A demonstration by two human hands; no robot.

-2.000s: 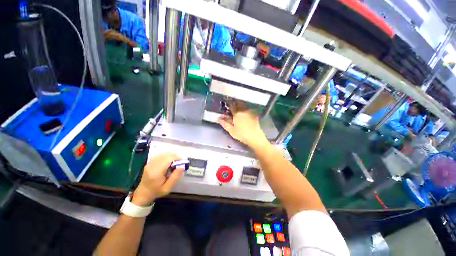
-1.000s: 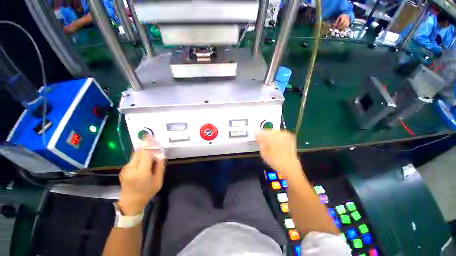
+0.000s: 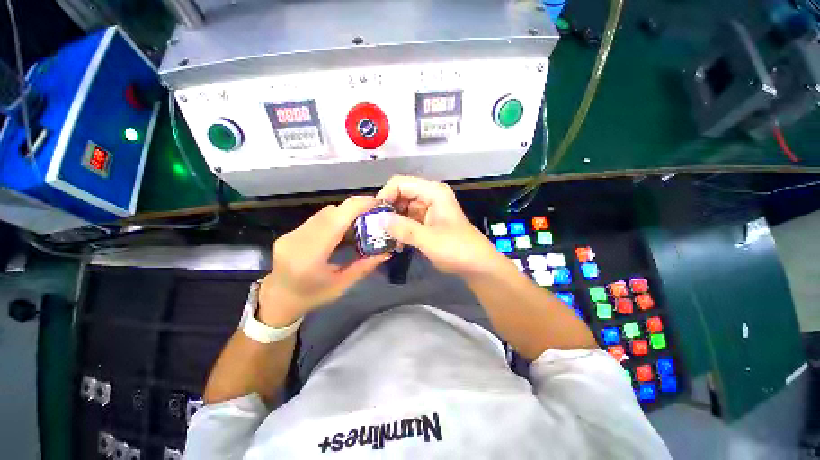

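Note:
My left hand and my right hand meet above the lap, just in front of the press panel. Together they hold a small rounded-square watch unit with a dark rim and a pale, whitish face. The left fingers grip its left and lower edge. The right thumb lies on its face and the right fingers are behind its upper right side. Whether the unit is one part or two joined parts cannot be told.
The press's white panel has green buttons, a red stop button and two counters. A blue control box stands left. The left tray holds silvery parts; the right tray holds lit squares. A dark metal bracket is at upper right.
My hands have moved from near the two green buttons to meet over the lap around the watch unit. The view has tipped down, so the press plates and fixture are out of view.

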